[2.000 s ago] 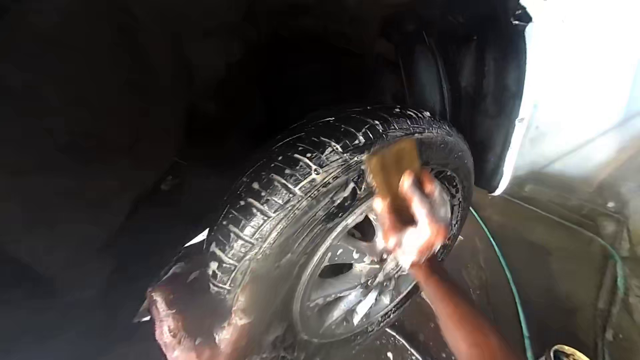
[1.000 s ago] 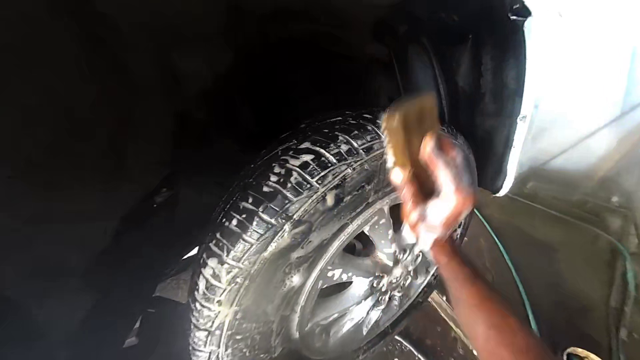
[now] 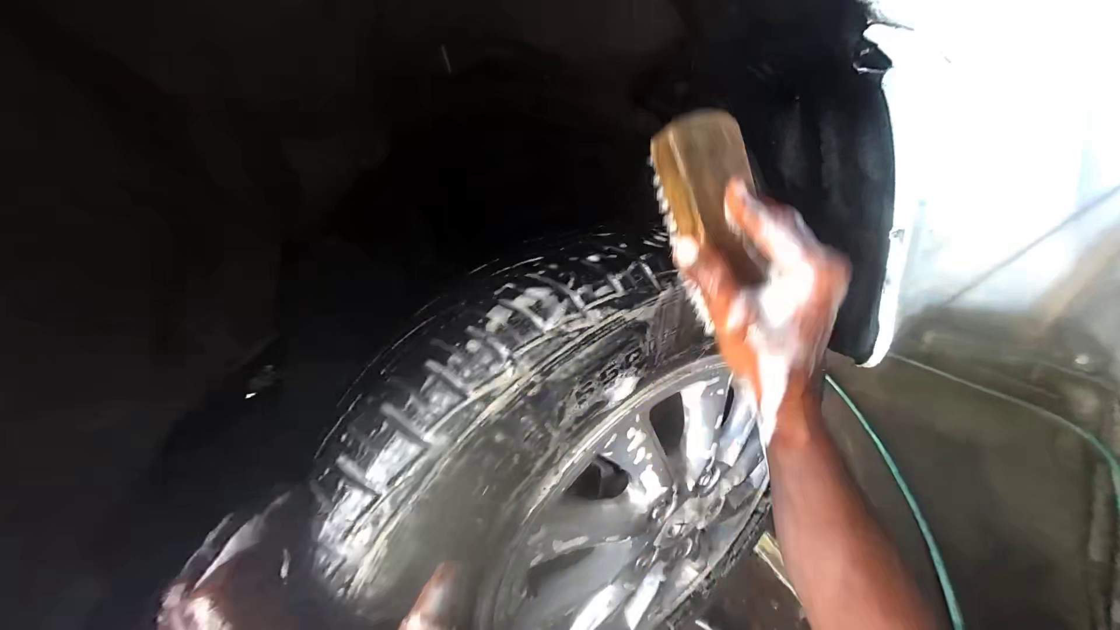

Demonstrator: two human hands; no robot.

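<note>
A soapy car tire [image 3: 455,376] with a silver alloy wheel rim [image 3: 630,464] fills the middle of the view. My right hand [image 3: 779,297], coated in suds, grips a wooden-backed scrub brush [image 3: 704,175]; its bristles face left, at the upper part of the tire. My left hand [image 3: 219,595] is blurred at the bottom left, beside the lower tire, partly out of frame. Whether it holds anything cannot be made out. White foam lies over the tread, sidewall and spokes.
The dark wheel arch surrounds the tire's top and left. A black liner or flap [image 3: 840,201] hangs at the right, by a bright white panel [image 3: 989,131]. A green hose [image 3: 901,481] runs over the wet floor [image 3: 989,420].
The brush in my right hand has moved up, from over the tire's sidewall to its upper edge. My left hand, out of view or hidden one second ago, shows again at the bottom left.
</note>
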